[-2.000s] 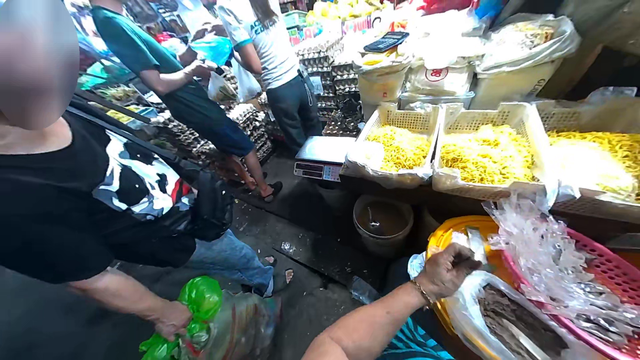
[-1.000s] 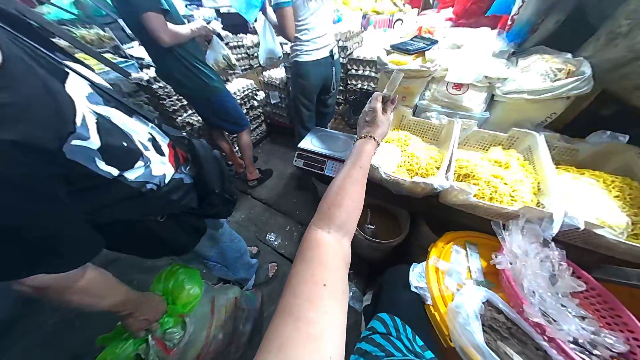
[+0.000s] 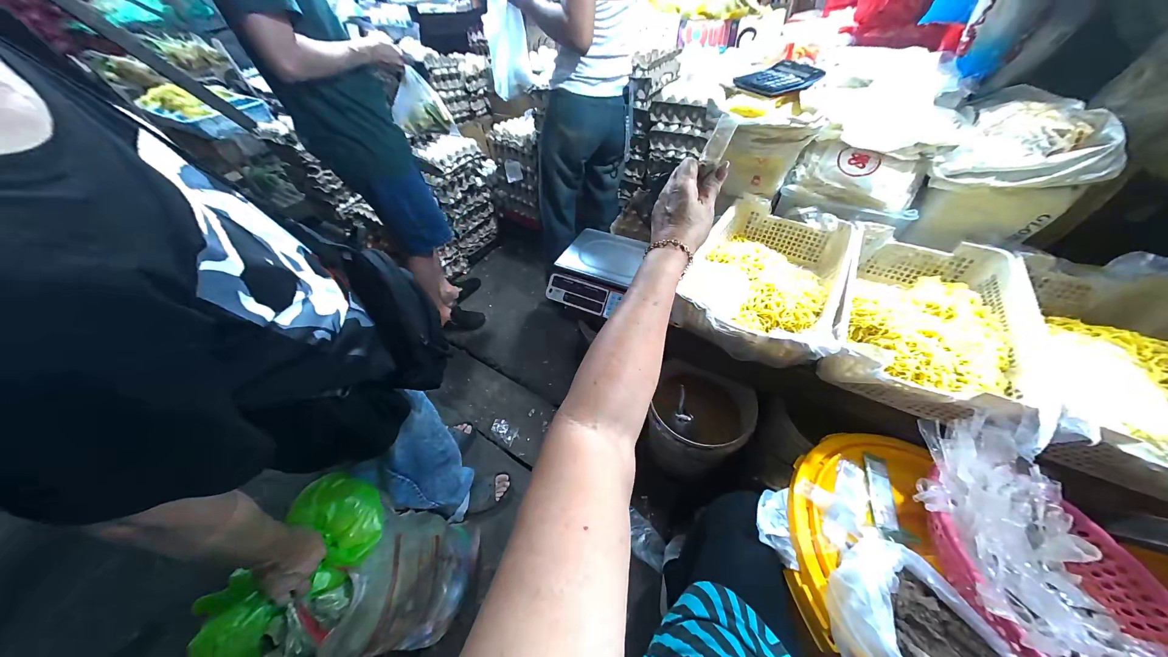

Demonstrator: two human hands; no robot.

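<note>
My left hand (image 3: pixel 686 203), with a beaded bracelet at the wrist, reaches far forward, raised near the left rim of a crate of yellow noodles (image 3: pixel 780 297). A small, narrow clear plastic piece (image 3: pixel 720 139), perhaps a bag, stands up between its thumb and fingers. Just left of the wrist is a digital scale (image 3: pixel 598 260) with a metal plate. My right hand is out of view. Beside my striped lap (image 3: pixel 721 625) lies a round yellow lid (image 3: pixel 826 456) bearing clear plastic and a flat strip. Clear plastic bags (image 3: pixel 1004 520) lie heaped over a pink basket (image 3: pixel 1109 557).
A person (image 3: pixel 210 301) at the left holds green plastic bags (image 3: pixel 338 518). Two others stand by stacked egg trays (image 3: pixel 456 192). A bucket (image 3: pixel 698 424) stands below the noodle crates. A calculator (image 3: pixel 778 78) lies behind them, near filled sacks (image 3: pixel 1004 173).
My left hand has moved from above the yellow lid, out forward and left to beside the noodle crate. The clear piece shows upright in it. The person at the left has shifted.
</note>
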